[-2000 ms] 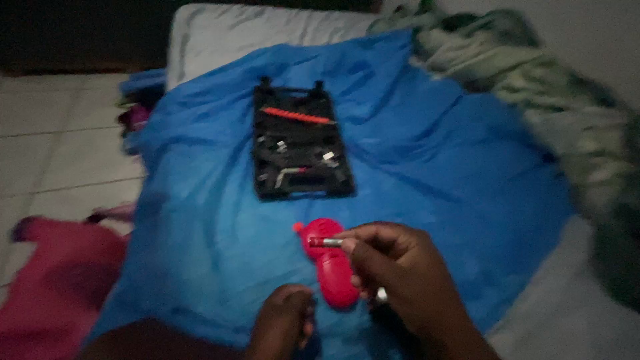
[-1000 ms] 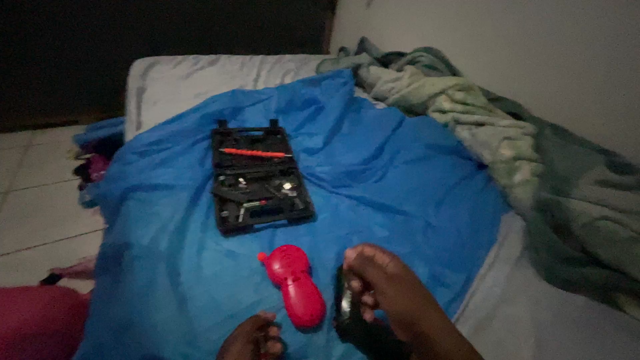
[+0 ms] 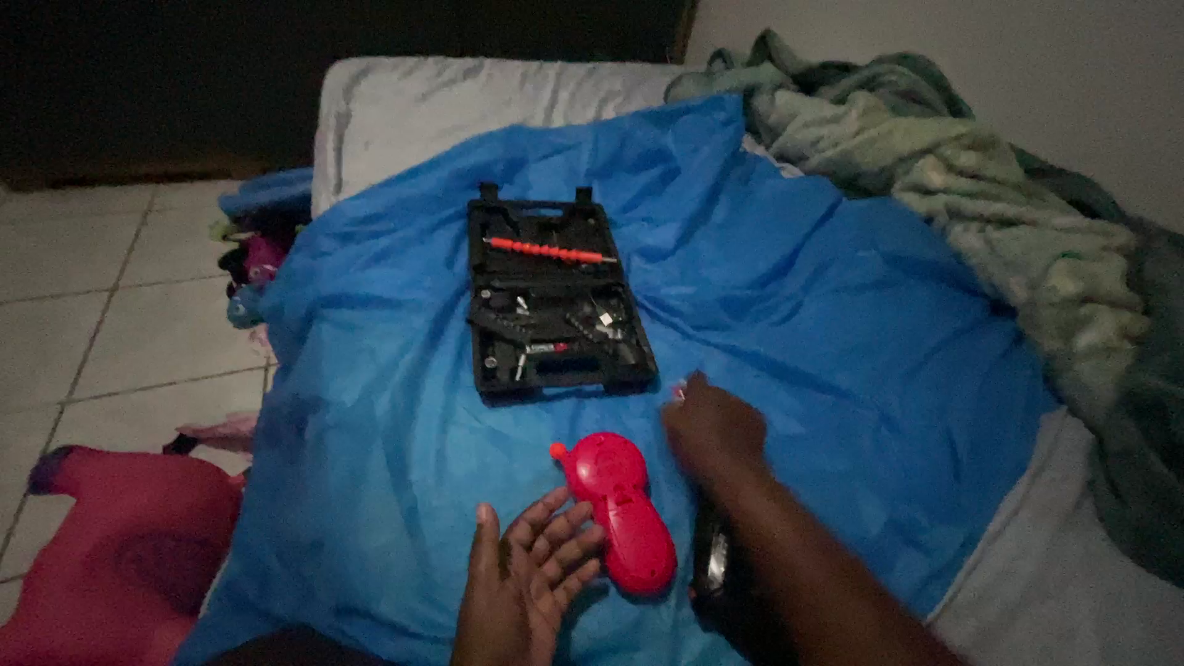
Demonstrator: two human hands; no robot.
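A red plastic toy (image 3: 622, 513) with a rounded head and an orange-red knob lies on the blue sheet (image 3: 388, 481). Palm up and fingers spread, my left hand (image 3: 536, 564) is at the toy's left edge, holding nothing. My right hand (image 3: 712, 425) is closed around a small object with a reddish, shiny end, probably a battery, right of the toy. Under my right forearm lies a black object (image 3: 714, 555), partly hidden. Farther back, an open black plastic tool case (image 3: 476, 277) holds an orange-red flexible shaft (image 3: 550, 251) and several small metal parts.
A crumpled green blanket (image 3: 999, 176) lies along the right side of the bed. The pale mattress (image 3: 499, 92) shows at the back. Pink cloth (image 3: 139, 546) and other colourful things lie over the tiled floor (image 3: 111, 342) at the left.
My left hand has opened and come beside the red toy. My right hand has moved forward, toward the tool case. The small object was at my right fingertips over the toy two seconds ago.
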